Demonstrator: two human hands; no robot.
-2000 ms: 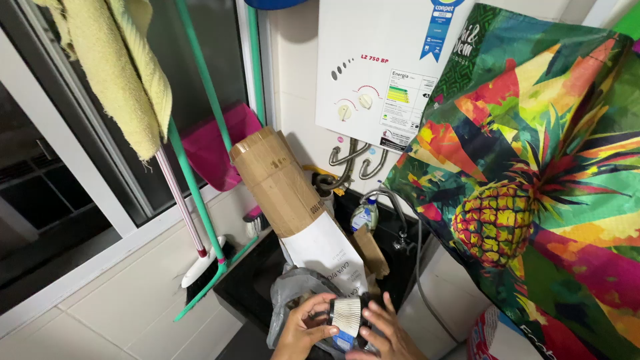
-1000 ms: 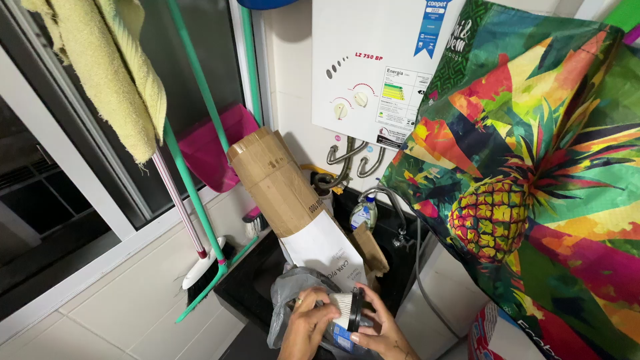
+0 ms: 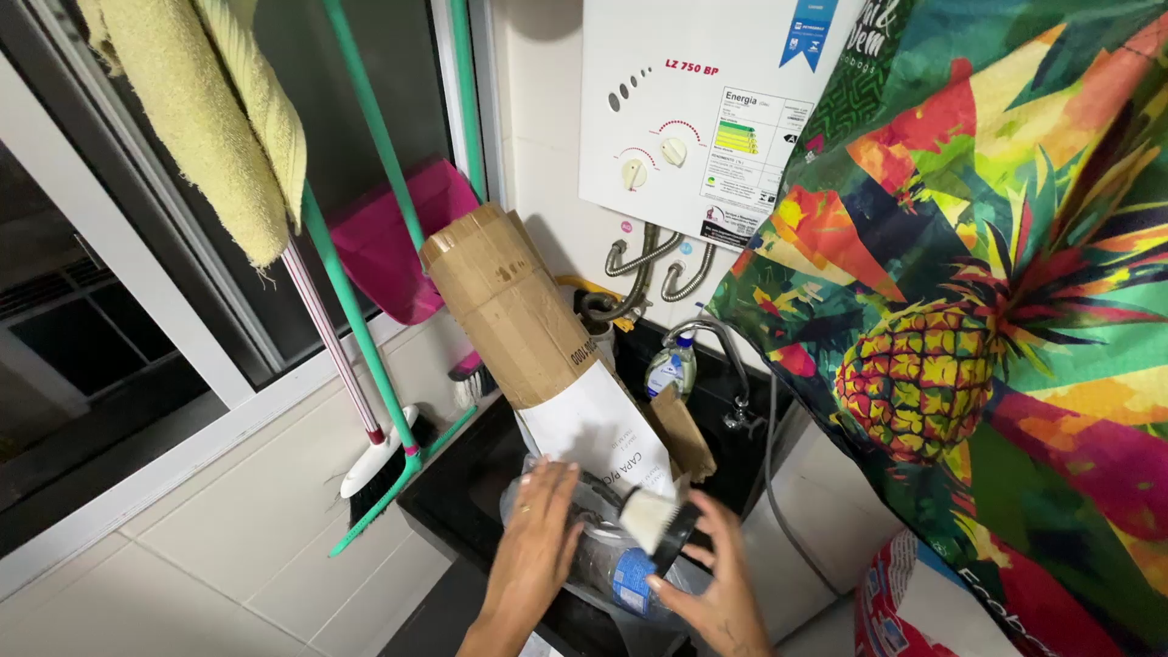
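My right hand (image 3: 716,584) grips the black rim of a white pleated filter (image 3: 650,520), which looks slightly blurred. To its left, my left hand (image 3: 538,538) has its fingers extended over a grey plastic bag (image 3: 516,488) and holds nothing that I can see. Below the filter, a clear plastic bottle with a blue label (image 3: 631,581) lies in the bag. Behind the hands, a folded cardboard piece (image 3: 511,301) and a white printed sheet (image 3: 593,429) lean up out of the black sink (image 3: 456,488).
A curved metal faucet (image 3: 730,351) and a spray bottle (image 3: 672,368) stand at the sink's back. Above hangs a white water heater (image 3: 675,109) with metal hoses. A pineapple-print bag (image 3: 922,383) hangs right. Green handles, a broom (image 3: 379,465) and a pink dustpan (image 3: 401,233) are left.
My left hand has come off the filter, which both hands were touching before, and has moved left over the bag. The filter is now in my right hand alone, tilted.
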